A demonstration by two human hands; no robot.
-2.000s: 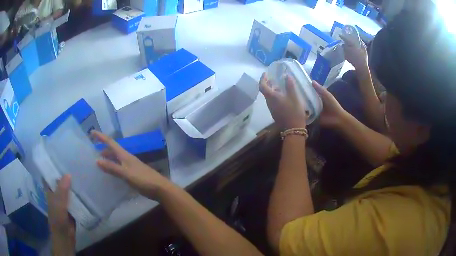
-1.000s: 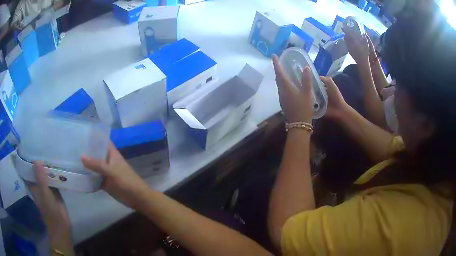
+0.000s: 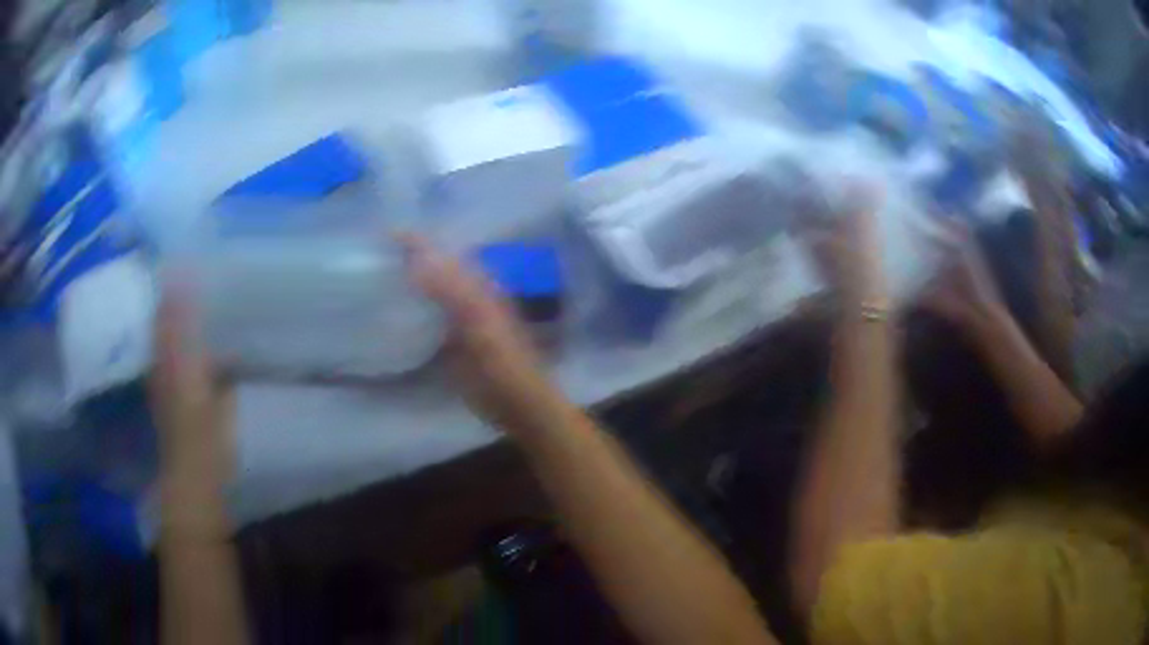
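Observation:
The whole view is blurred. A pale translucent unit (image 3: pixel 315 309) is held level above the table's front edge at the left. My left hand (image 3: pixel 189 334) grips its left end. My right hand (image 3: pixel 460 309) grips its right end. Ports and other detail on the unit cannot be made out.
A long white table (image 3: pixel 340 435) curves across the view. An open carton (image 3: pixel 706 214) and blue-and-white boxes (image 3: pixel 504 132) stand behind the unit. At the right, a person in a yellow sleeve (image 3: pixel 970 586) holds a pale part (image 3: pixel 895 189).
The view has swung and blurred, so the boxes appear further right. The unit, earlier tilted, is now level between both hands. The neighbour's hands also appear further right.

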